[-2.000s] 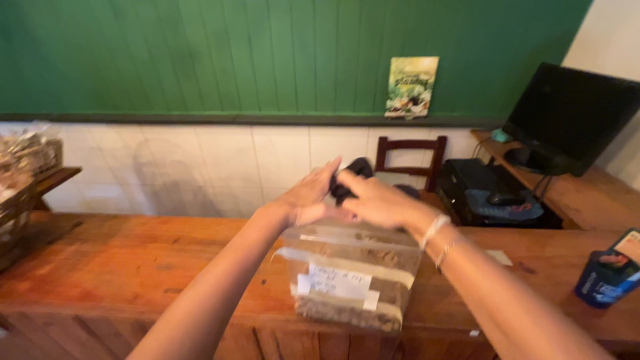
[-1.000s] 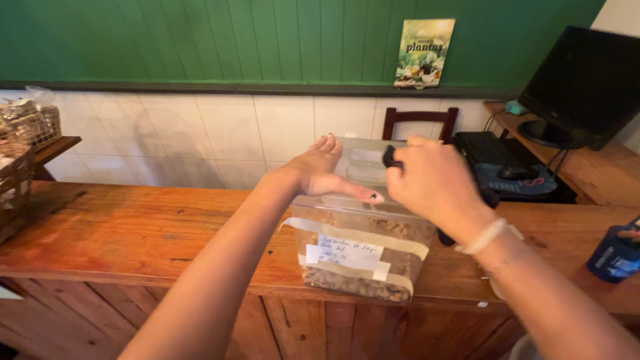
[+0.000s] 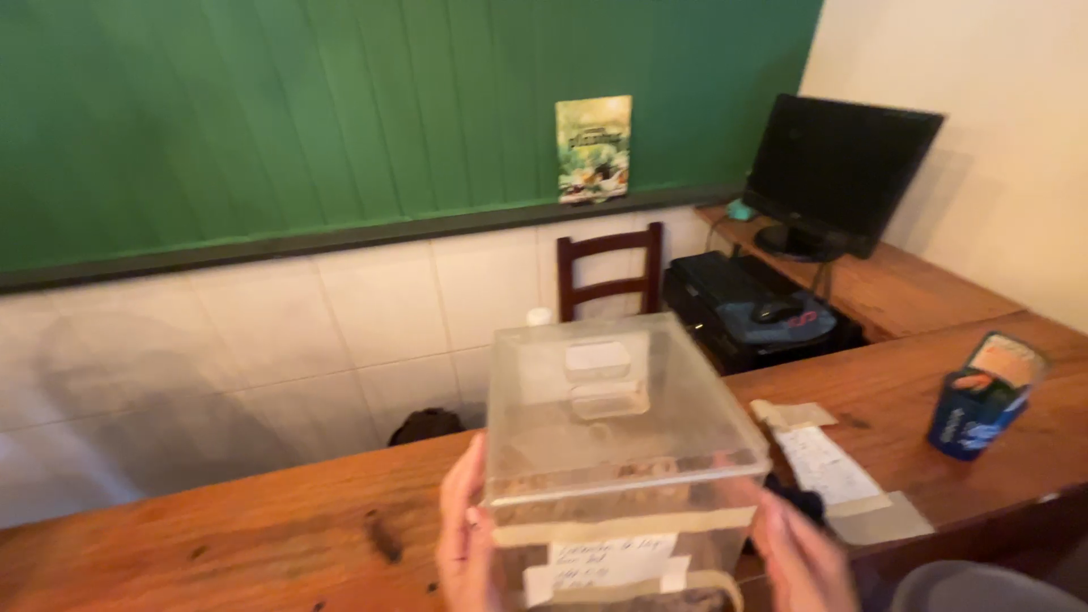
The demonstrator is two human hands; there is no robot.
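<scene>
A clear plastic box (image 3: 625, 425) with a flat lid, tape bands and a handwritten label on its front is held between both hands. My left hand (image 3: 467, 527) presses against its left side, and my right hand (image 3: 799, 544) against its right side. The food pieces inside show only partly at the bottom edge of the view. A dark item (image 3: 799, 500) lies just beyond my right fingers, partly hidden, and cannot be made out. Beside the box, a taped handwritten paper label (image 3: 824, 463) rests on the wooden counter (image 3: 280, 527).
A blue cup (image 3: 969, 416) holding a card stands on the counter at right. Behind are a wooden chair (image 3: 610, 263), a monitor (image 3: 841, 170), a black case with a mouse (image 3: 775, 309), and a booklet (image 3: 593, 149) on the ledge. A grey rounded object (image 3: 977, 586) is at bottom right.
My hands have moved from above the box's top down to its two sides. The box's lid surface now shows uncovered. The view has shifted noticeably to the right.
</scene>
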